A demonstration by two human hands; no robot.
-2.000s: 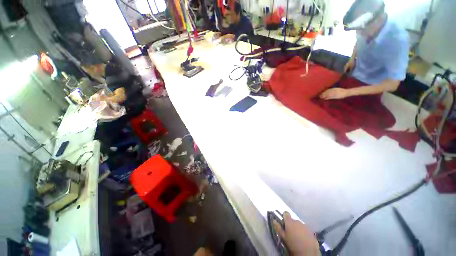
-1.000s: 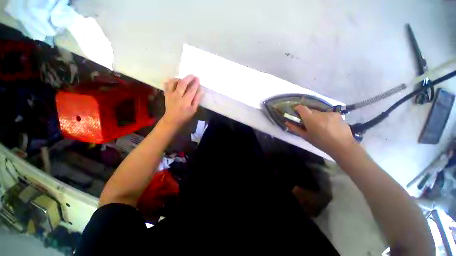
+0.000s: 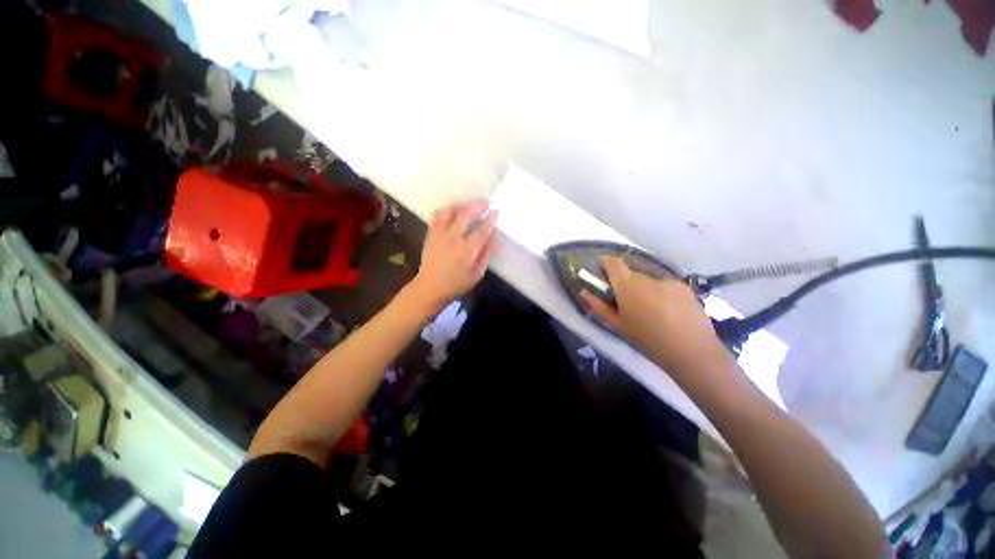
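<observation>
A white strip piece (image 3: pixel 546 215) lies along the table's near edge; its far right end shows beyond my right forearm. My right hand (image 3: pixel 649 311) is closed on the handle of the steam iron (image 3: pixel 573 262), whose dark pointed soleplate rests on the strip and points left. My left hand (image 3: pixel 458 249) lies at the strip's left end on the table edge, fingertips touching it, fingers slightly apart. Whether it grips the strip is not clear.
Black shears (image 3: pixel 928 300) and a dark grey iron rest (image 3: pixel 946 400) lie at the right on the table (image 3: pixel 786 164). The iron's cord runs right. A white heap (image 3: pixel 267 33) lies upper left, a flat white piece (image 3: pixel 600 16) at top. A red stool (image 3: pixel 256 232) stands on the floor.
The view has shifted. Compared with one second ago, the iron sits nearer my left hand, and the strip's right end now shows. A flat white piece and red cloth bits have come into view at the top.
</observation>
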